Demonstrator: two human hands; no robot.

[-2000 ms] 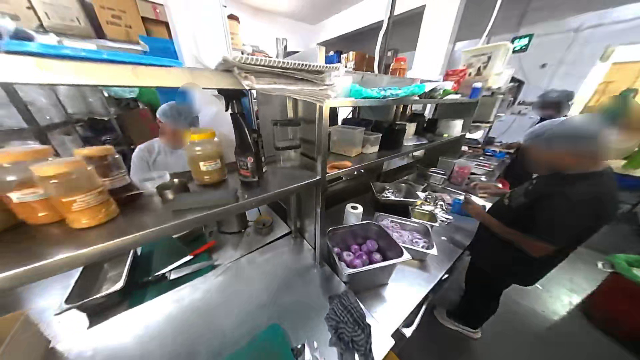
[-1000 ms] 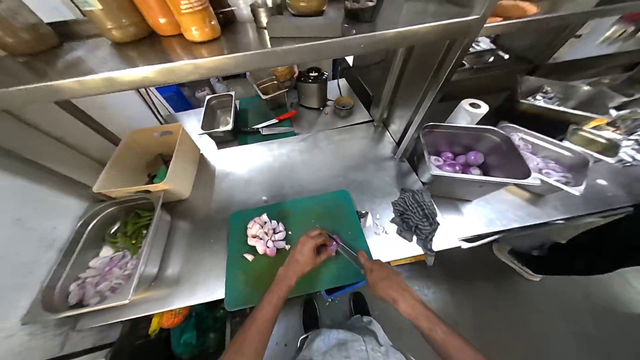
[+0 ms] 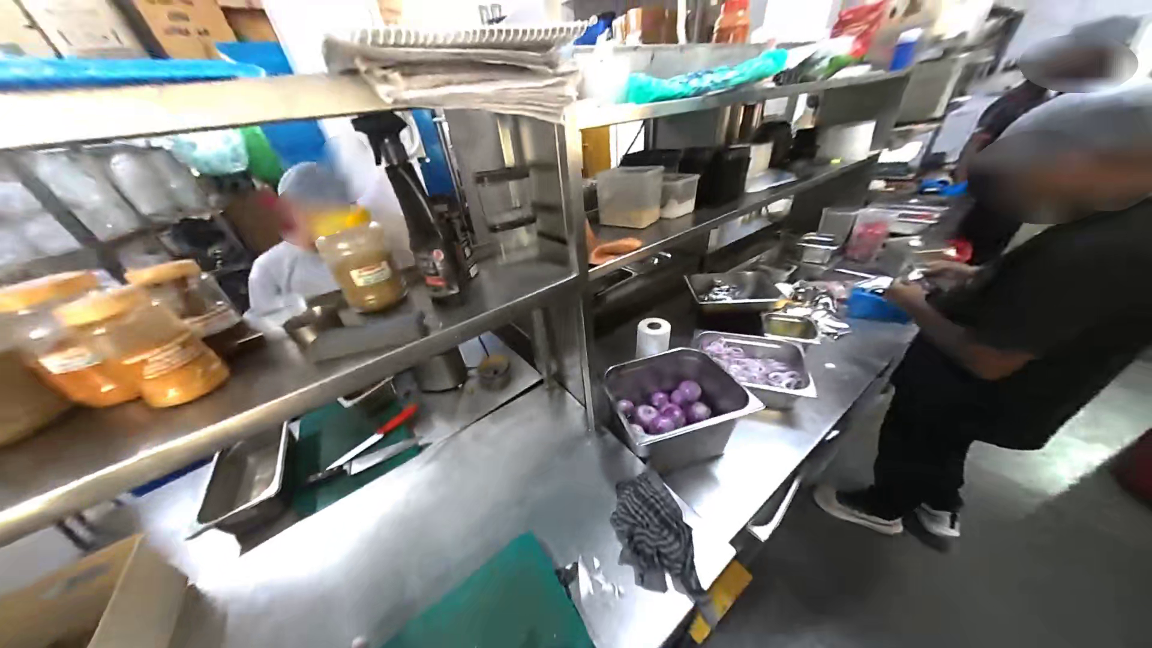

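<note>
Neither my left hand nor my right hand shows in the head view now. At the bottom centre is part of a green cutting board (image 3: 504, 598). To its right, a grey striped cloth (image 3: 652, 531) hangs over the counter edge. Beyond the cloth stands a deep steel pan (image 3: 684, 445), with peeled purple onions (image 3: 667, 409) inside. Sliced onions (image 3: 751, 364) lie in a shallower steel pan just behind it. A red-handled knife (image 3: 373, 438) and a second blade rest on another green board at the left, beside a steel tray (image 3: 245, 477).
A steel shelf (image 3: 486, 310) crosses above the counter, bearing spice jars (image 3: 148, 346) and a black spray bottle (image 3: 421, 216). At the right stands a person in dark clothes (image 3: 1035, 315); another person (image 3: 301, 261) is behind the shelf. A paper roll (image 3: 652, 337) stands behind the onion pan.
The view has swung up and to the right. One second ago both my hands were over the green board, with a knife and a piece of onion; now they are out of view.
</note>
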